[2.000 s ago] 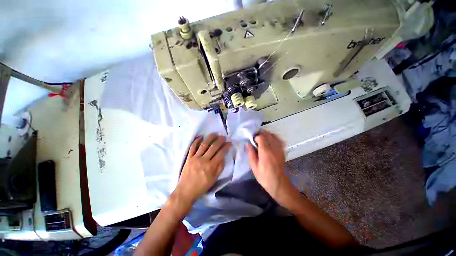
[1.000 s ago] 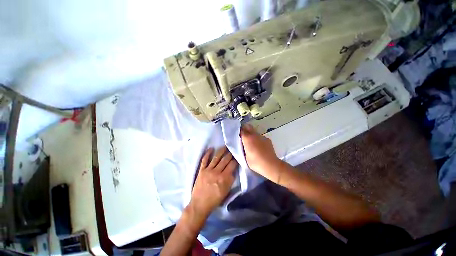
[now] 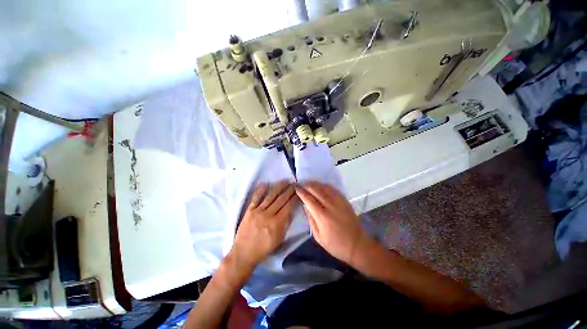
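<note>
Light lavender-grey cloth (image 3: 209,167) lies on the machine table and runs from under the sewing machine's needle area towards my lap. My left hand (image 3: 265,218) lies on the cloth with its fingers pointing at the needle area. My right hand (image 3: 329,222) pinches the cloth at a folded edge, its fingertips beside my left fingertips. The presser foot area (image 3: 283,142) is above my fingertips, and cloth leads up to it. The needle itself is too small to tell.
The cream sewing machine head (image 3: 386,64) spans the back of the worn white table (image 3: 154,257). Another machine table (image 3: 83,212) stands at left. A bluish grey garment heap (image 3: 566,154) lies at right above the brown floor (image 3: 463,218). Thread cones stand behind the head.
My right hand has come down and away from the needle area and now meets my left fingertips. The cloth strip between hands and presser foot lies flatter. The camera view has shifted slightly.
</note>
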